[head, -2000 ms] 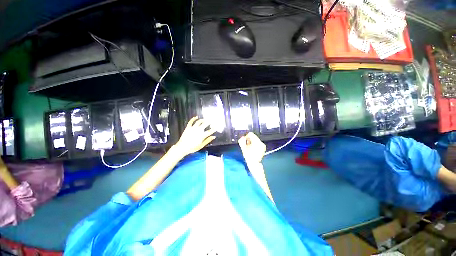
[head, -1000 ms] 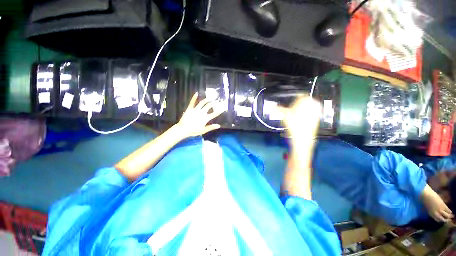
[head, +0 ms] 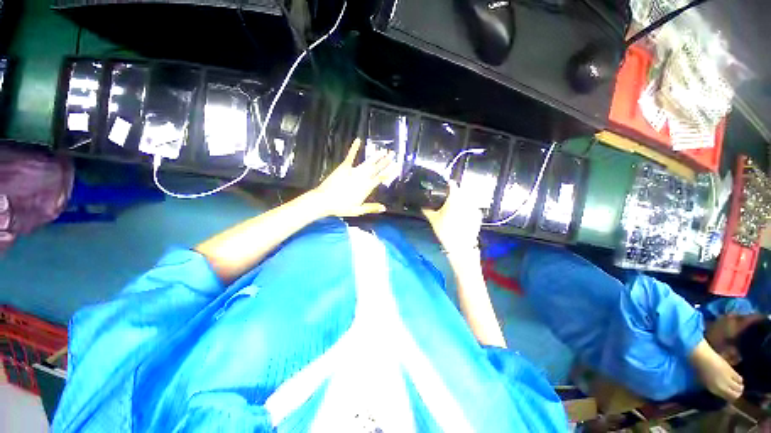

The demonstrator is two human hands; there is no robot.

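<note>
A black tray [head: 325,188] holds several glossy black smartphones side by side, with white glare on them. My left hand [head: 351,188] is spread open at the tray's left part, its fingertips over the front of the leftmost phone [head: 387,131]. My right hand [head: 457,218] holds a small black handheld device [head: 425,188], perhaps a scanner, over the front of the second phone [head: 440,139]. The device hides part of that phone. A white cable [head: 533,203] curves over the phones on the right, and its run behind my right hand is hidden.
Another phone tray [head: 190,169] with a white cable lies at left. Behind are a black computer case [head: 541,72] and two mice [head: 490,32]. At right are a red bin [head: 630,89] and a silvery grid tray [head: 655,220]. A neighbour's blue sleeve [head: 664,317] is at right.
My right hand has taken the black device from the tray's right end and carried it left, near my left hand. My left hand stays spread at the leftmost phone. The view has shifted and tilted.
</note>
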